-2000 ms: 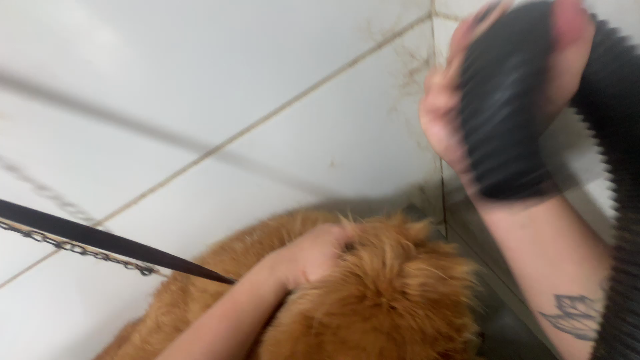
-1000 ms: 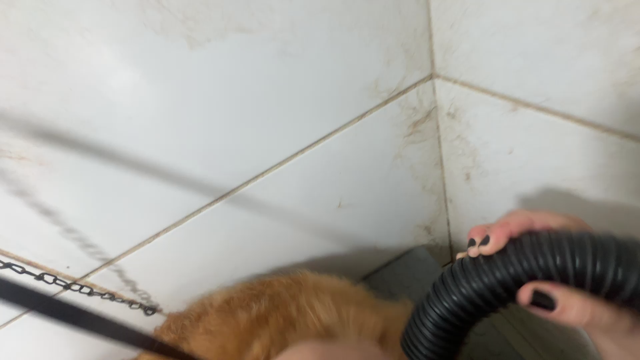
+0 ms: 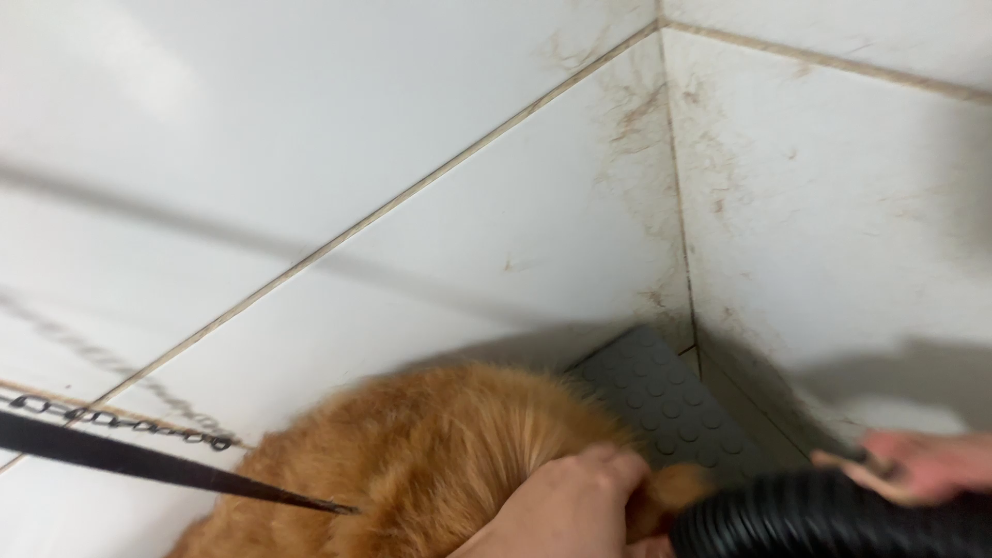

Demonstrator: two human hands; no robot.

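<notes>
An orange-furred animal [image 3: 418, 442], apparently a dog, fills the lower middle, its head not clearly seen. My left hand [image 3: 570, 500] lies on its fur toward the right end, fingers curled over; whether it grips fur or a body part is hidden. At the lower right my right hand [image 3: 914, 465], blurred, is closed around a black ribbed hose [image 3: 821, 515]. The hose's end is near my left hand and out of clear sight. A black strap [image 3: 155, 469] runs from the left edge down to the animal's back.
White tiled walls [image 3: 434, 256] meet in a corner behind the animal, with loose hair stuck to them. A grey studded mat [image 3: 666, 403] on a surface reaches toward the corner. At the left a metal chain [image 3: 124, 422] hangs beside the strap.
The right hand with the hose has come down from the upper right to the lower right. My left hand now rests farther right on the fur than two seconds ago.
</notes>
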